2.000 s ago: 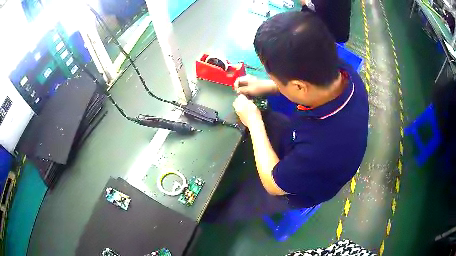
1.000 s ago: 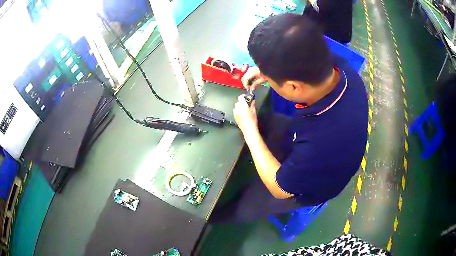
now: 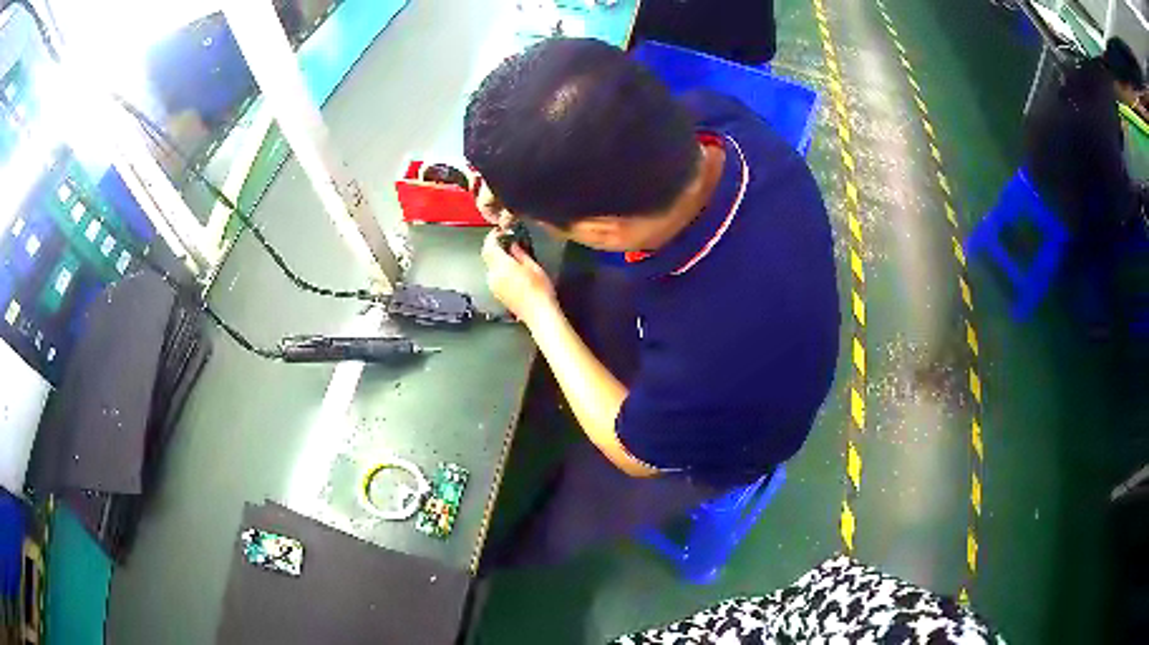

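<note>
Neither of my hands is in the picture; only patterned black-and-white cloth shows at the bottom edge. A white tape roll point(image 3: 393, 489) with a yellowish inner ring lies flat on the bench. A green circuit board point(image 3: 441, 500) lies right beside it, near the bench edge. Another circuit board point(image 3: 272, 551) lies on the black sheet point(image 3: 340, 592) at its upper left corner.
A seated coworker point(image 3: 743, 290) in dark blue holds a small dark item by a red tape dispenser point(image 3: 439, 202). A slim black corded tool point(image 3: 347, 349) and black box point(image 3: 431, 305) lie mid-bench. Black sheets point(image 3: 107, 391) are stacked left. Blue stools point(image 3: 1023, 242) stand right.
The view has turned right, so the bench and coworker sit further left. The boards at the bottom edge have left the picture. The coworker's head is bent lower over their hands.
</note>
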